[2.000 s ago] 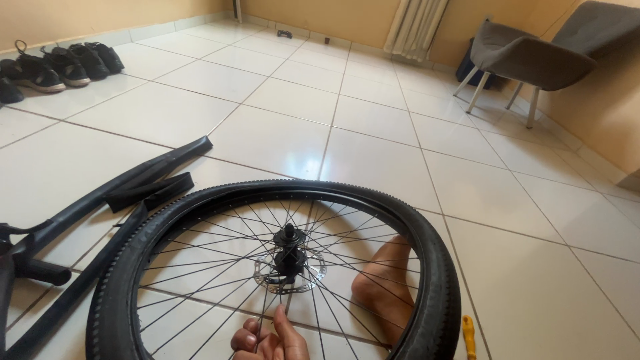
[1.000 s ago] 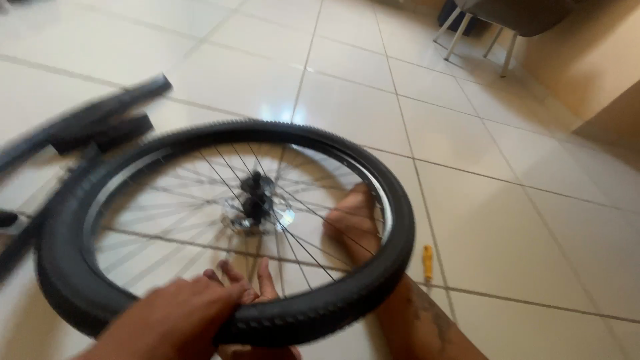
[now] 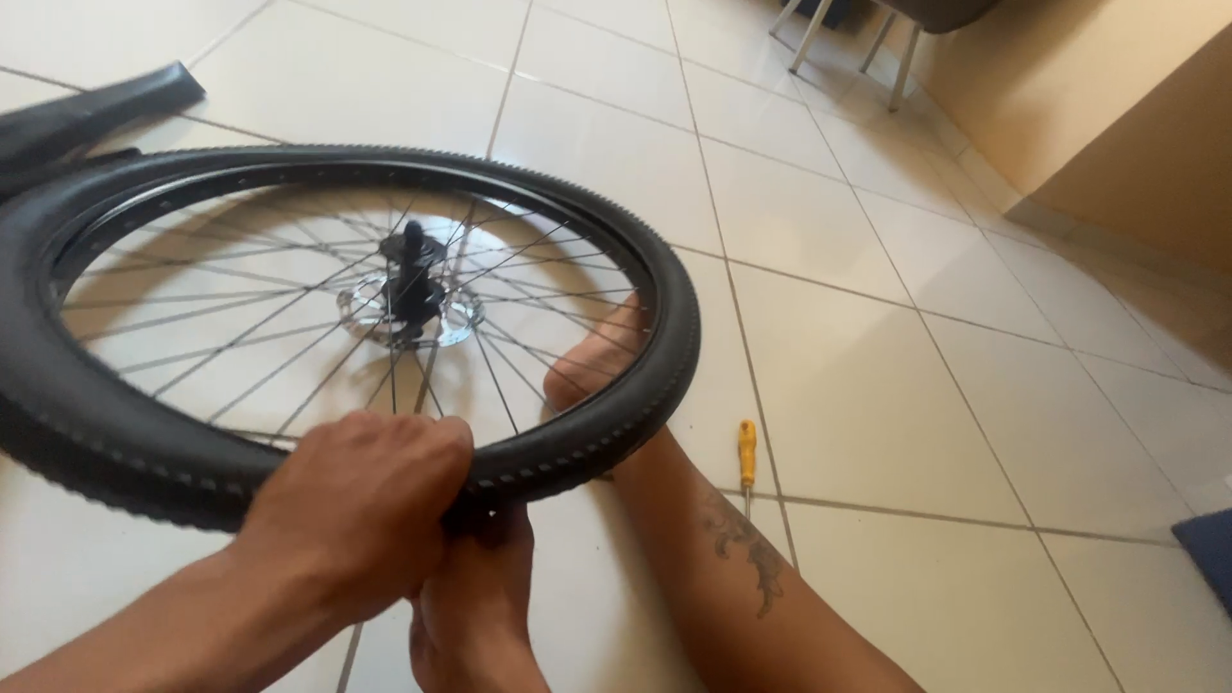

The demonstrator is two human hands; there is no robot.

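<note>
A bicycle wheel with a black knobbly tyre (image 3: 597, 460), thin spokes and a black hub (image 3: 414, 284) with a shiny brake disc (image 3: 462, 313) is tilted over the tiled floor. My left hand (image 3: 361, 491) is closed over the tyre's near edge, knuckles up. Just right of it and lower, my right hand (image 3: 481, 587) grips the same stretch of tyre from below; its fingers are mostly hidden. The near part of the rim is covered by tyre and hands. At the far left, the tyre's sidewall seems to stand partly away from the rim.
My bare foot (image 3: 592, 361) shows behind the spokes, its tattooed leg running to the lower right. A screwdriver with a yellow handle (image 3: 747, 452) lies beside the leg. Black bicycle frame parts (image 3: 106, 111) are at upper left, chair legs (image 3: 813, 37) at top right, dark blue fabric (image 3: 1208, 553) at right.
Two seconds ago one hand showed below the hub; now both hands are together on the tyre's near edge. The wheel's near side has been raised. The view has shifted down and right.
</note>
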